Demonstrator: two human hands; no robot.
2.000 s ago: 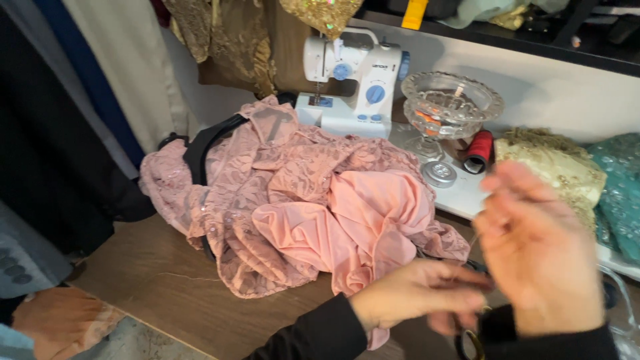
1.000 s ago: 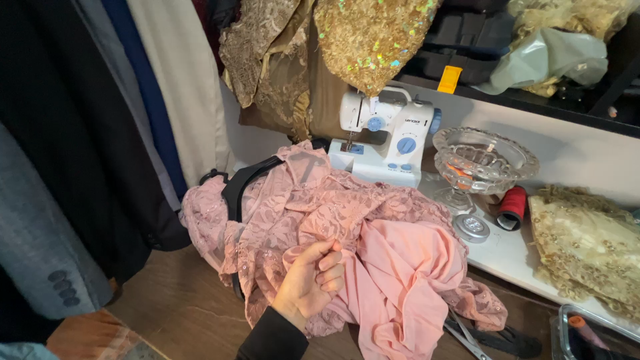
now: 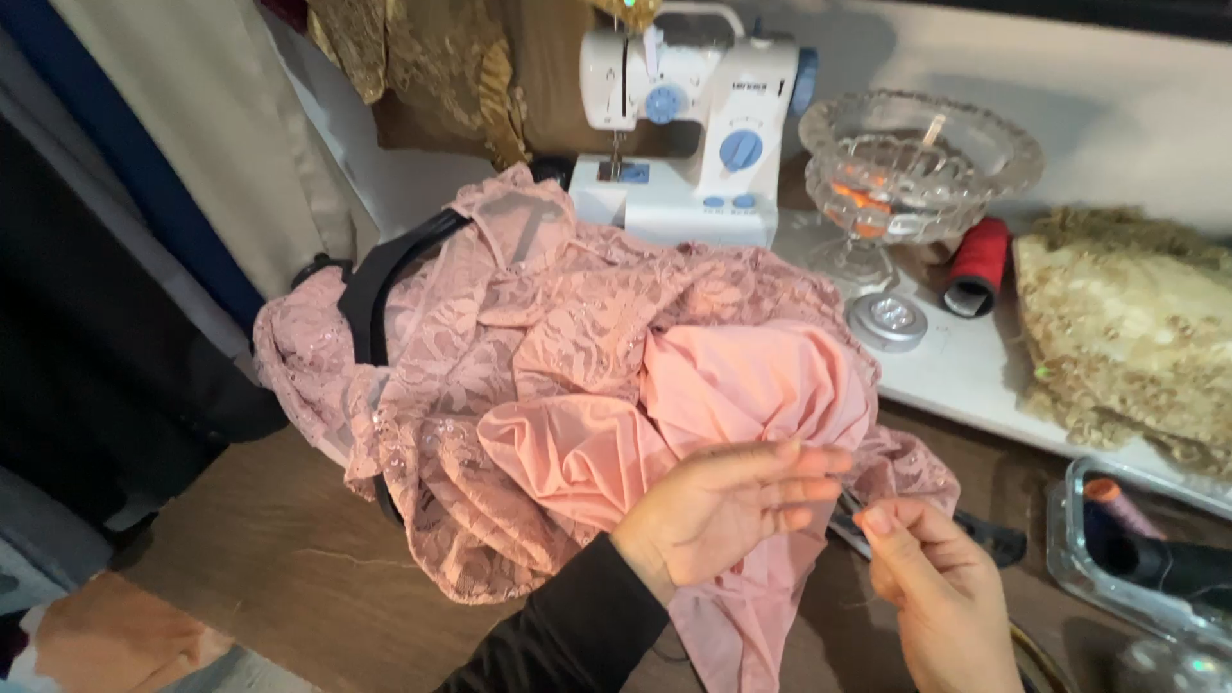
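Observation:
A pink lace garment (image 3: 587,337) lies heaped on the brown tabletop, with a black hanger (image 3: 371,289) at its left side and smooth pink lining (image 3: 760,380) folded out at the right. Over the lining's lower part is my left hand (image 3: 736,510), palm turned up and fingers spread, holding nothing visible. My right hand (image 3: 938,587) is just to the right, thumb and forefinger pinched together; whether something thin is between them cannot be made out. Metal scissors (image 3: 850,527) lie partly hidden between the hands, beside the garment.
Behind the garment stands a white sewing machine (image 3: 683,135). To its right are a footed glass bowl (image 3: 919,178), a round silver puck light (image 3: 887,320), a red thread spool (image 3: 977,265) and gold lace fabric (image 3: 1136,327). A clear plastic box (image 3: 1064,539) holds spools. Clothes (image 3: 144,144) hang at the left.
My left hand has moved right from the lace, and its curled fingers have spread. My right hand, out of view one second ago, is visible again.

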